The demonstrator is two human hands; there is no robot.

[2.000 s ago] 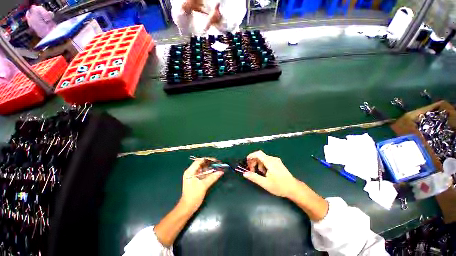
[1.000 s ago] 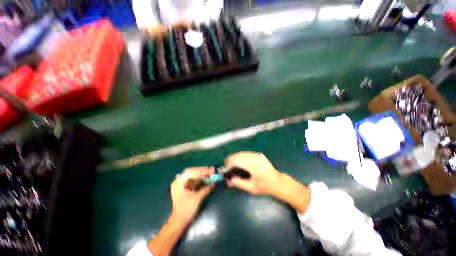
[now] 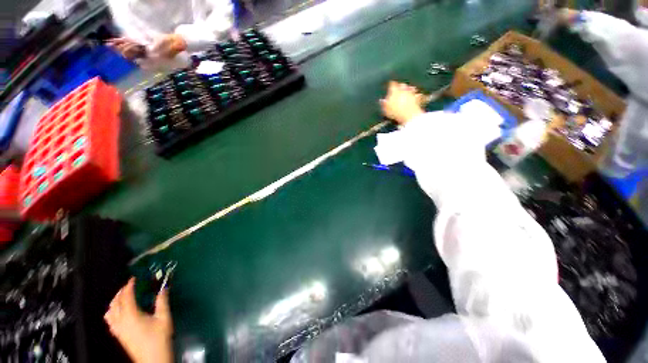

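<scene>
My left hand (image 3: 142,325) is at the lower left, beside the black foam tray. It holds a small unit (image 3: 163,275) with metal prongs between thumb and fingertips; the unit is blurred. My right hand (image 3: 403,103) is stretched out at the upper right, over the bench near the pale seam and left of the carton of shiny metal parts (image 3: 526,84). Its fingers are partly bent and blurred; whether they hold anything cannot be told. My right sleeve covers part of the white papers (image 3: 389,147) and blue tray (image 3: 506,117).
A filled foam tray (image 3: 220,92) with a white slip stands at the back left, beside a red-orange crate (image 3: 74,149). Another foam tray (image 3: 42,298) is at left. A black bin (image 3: 590,248) is at lower right. People in white sleeves are opposite and at upper right.
My hands have parted: the left moved down and left with the unit, the right reached up and right. The view has turned and shifted, showing more of the carton and black bin.
</scene>
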